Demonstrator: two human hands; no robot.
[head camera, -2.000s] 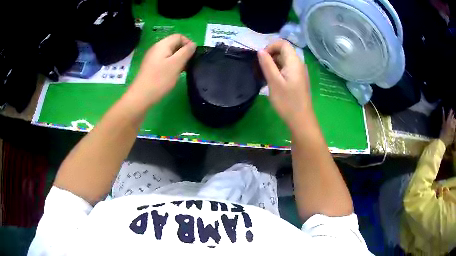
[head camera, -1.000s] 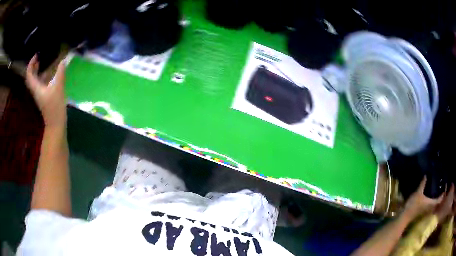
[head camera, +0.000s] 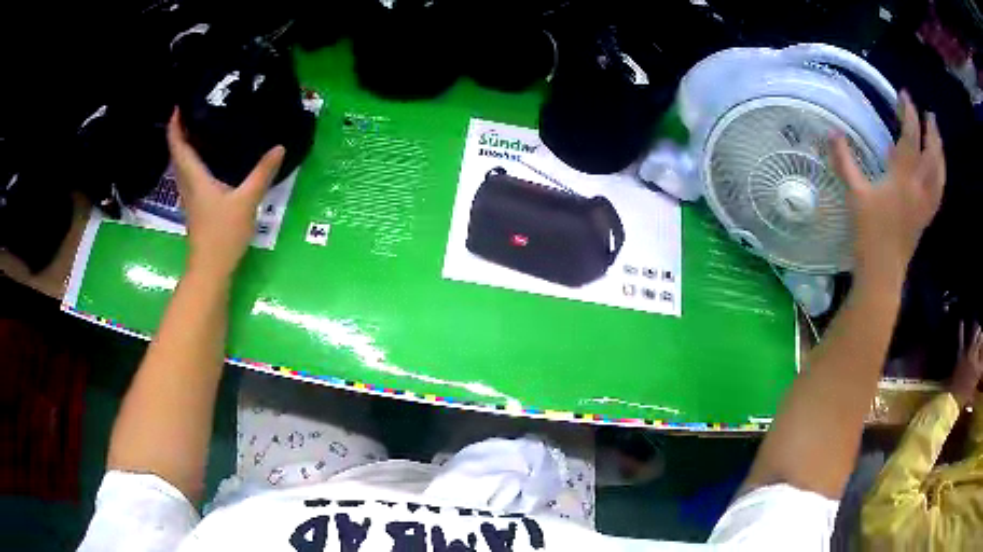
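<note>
My left hand is at the left of the green sheet, with thumb and fingers spread around the near side of a black speaker body. The body stands at the front of the dark group, with small bright glints on top. My right hand is raised at the right, in front of the fan's right side. Its fingers are apart and no held thing shows in it.
The green printed sheet covers the bench and pictures a black speaker. More black bodies line the far edge. A pale blue-grey fan stands at the right. A person in yellow is at the lower right.
The body both hands held at centre earlier is gone from there. My left hand has moved from the sheet's left edge to a body; my right hand has come up beside the fan.
</note>
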